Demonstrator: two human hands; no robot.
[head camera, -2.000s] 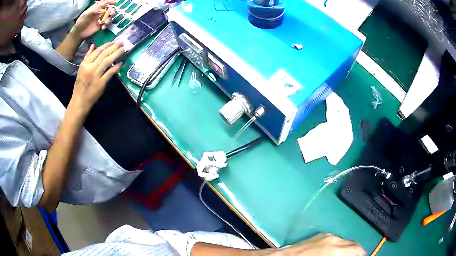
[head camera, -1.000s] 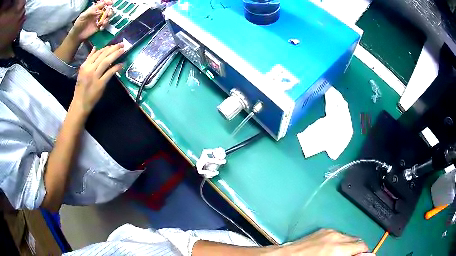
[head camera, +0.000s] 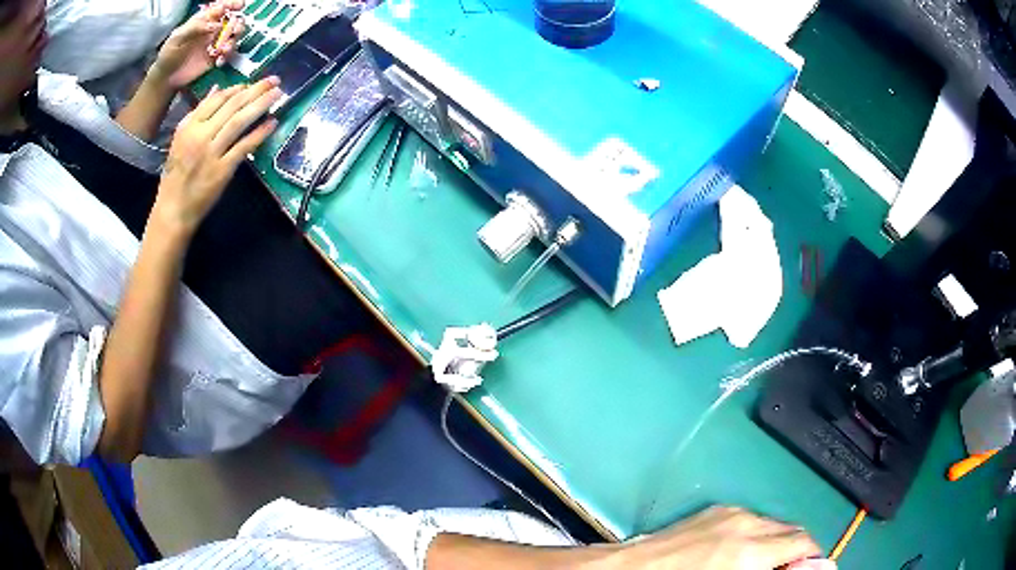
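My left hand (head camera: 730, 541) shows at the bottom edge, back of the hand up. Its fingertips are cut off by the frame edge, so what it may hold is hidden; a small pinkish bit shows at the fingertips. My right hand is not in view. Just right of the fingertips a thin orange stick (head camera: 849, 534) projects from under the black base (head camera: 824, 440) of the clamp fixture. The fixture's silver plunger (head camera: 934, 370) stands over the base at the right. A clear air tube (head camera: 769, 362) curves from the fixture toward my wrist.
A blue control box (head camera: 668, 111) with a silver knob (head camera: 510, 228) stands at the centre top. A white wipe (head camera: 730, 284) lies between box and fixture. A white cable bundle (head camera: 465, 356) sits at the bench edge. A neighbour's hands (head camera: 212, 150) and phones (head camera: 329, 128) are at upper left.
The view has shifted slightly, so the box and bench sit a little further left and up. My left hand stays near the bottom edge; a pinkish bit now shows at its fingertips.
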